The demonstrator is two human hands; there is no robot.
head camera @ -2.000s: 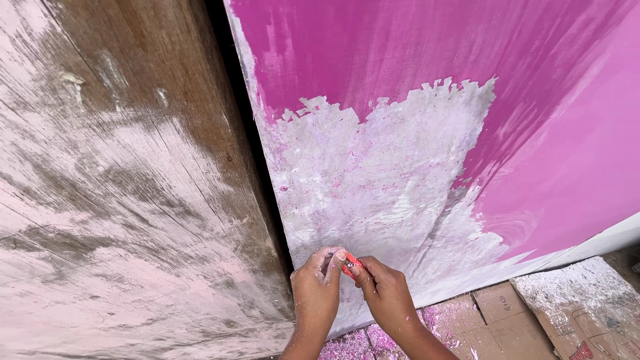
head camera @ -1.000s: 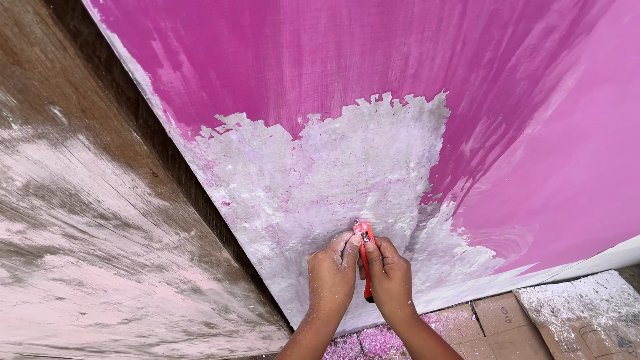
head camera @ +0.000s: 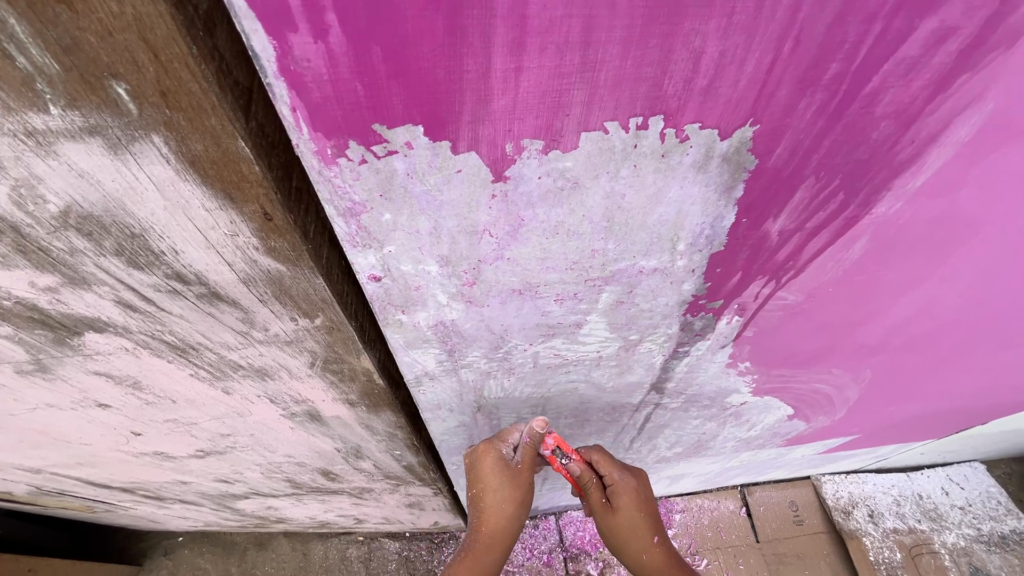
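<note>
Low in the head view, my right hand (head camera: 616, 496) grips a small red-orange handled tool (head camera: 562, 458), whose kind I cannot tell; it looks like a utility knife or peeler. My left hand (head camera: 504, 480), dusted white, is at the upper end of the tool with the thumb raised beside it. Whether its fingers hold the tool is unclear. Behind both hands stands a wall panel with magenta paint (head camera: 560, 72) above and a scraped whitish patch (head camera: 544, 264) with a jagged upper edge.
A brown wooden board with worn pale paint (head camera: 144, 320) stands at the left, a dark gap beside it. Cardboard (head camera: 788, 520) strewn with pink flakes (head camera: 544, 548) lies along the wall's foot. Another cardboard piece (head camera: 928, 512), covered in white dust, is at the right.
The red-orange tool was held upright between my hands one second ago; it now tilts with its upper end toward my left hand. The view has shifted.
</note>
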